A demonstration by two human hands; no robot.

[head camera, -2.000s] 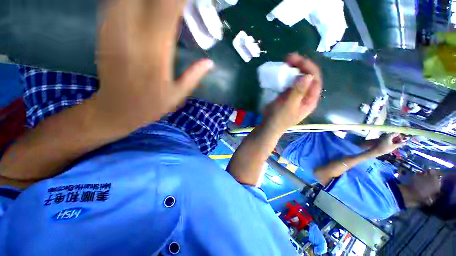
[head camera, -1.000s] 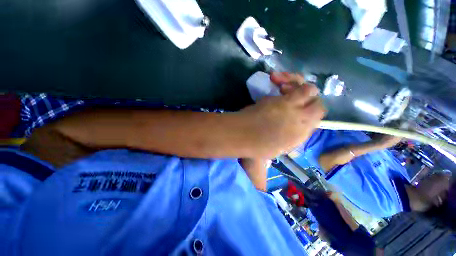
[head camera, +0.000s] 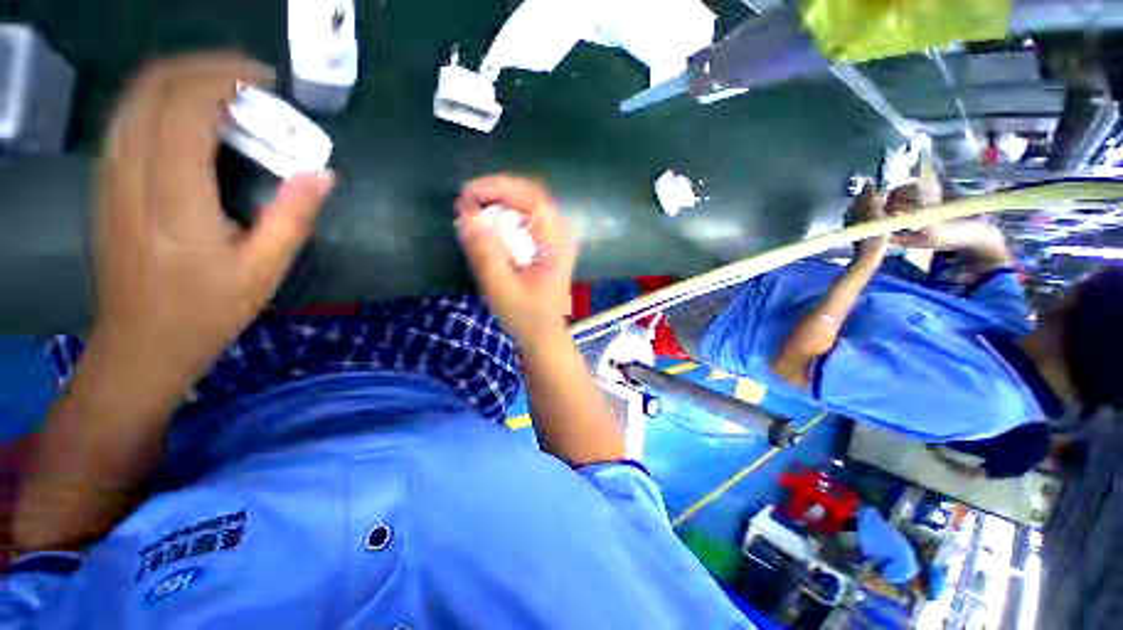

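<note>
My left hand (head camera: pixel 179 222) grips a white adapter housing (head camera: pixel 281 133) between its fingertips and thumb, above the dark green surface. My right hand (head camera: pixel 517 252) is curled around a small white piece (head camera: pixel 509 234), mostly hidden by the fingers; its kind cannot be told. The hands are apart. A white housing (head camera: pixel 323 52) lies just beyond my left hand. A plug end cap (head camera: pixel 468 99) with prongs lies between and beyond the hands. Another small white pronged piece (head camera: pixel 676 192) lies to the right of my right hand.
A pale box-shaped part (head camera: pixel 31 92) is at the far left. White paper or cloth (head camera: pixel 597 27) lies at the back. A bluish nozzle (head camera: pixel 659 92) and yellow wrap (head camera: pixel 905 25) are at upper right. A cream hose (head camera: pixel 764 261) crosses the right side, near another person's blue shirt (head camera: pixel 911 351).
My left hand has moved back left from over my right hand and now holds the housing. My right hand is further left, holding a small piece. The nozzle and yellow wrap have come into view.
</note>
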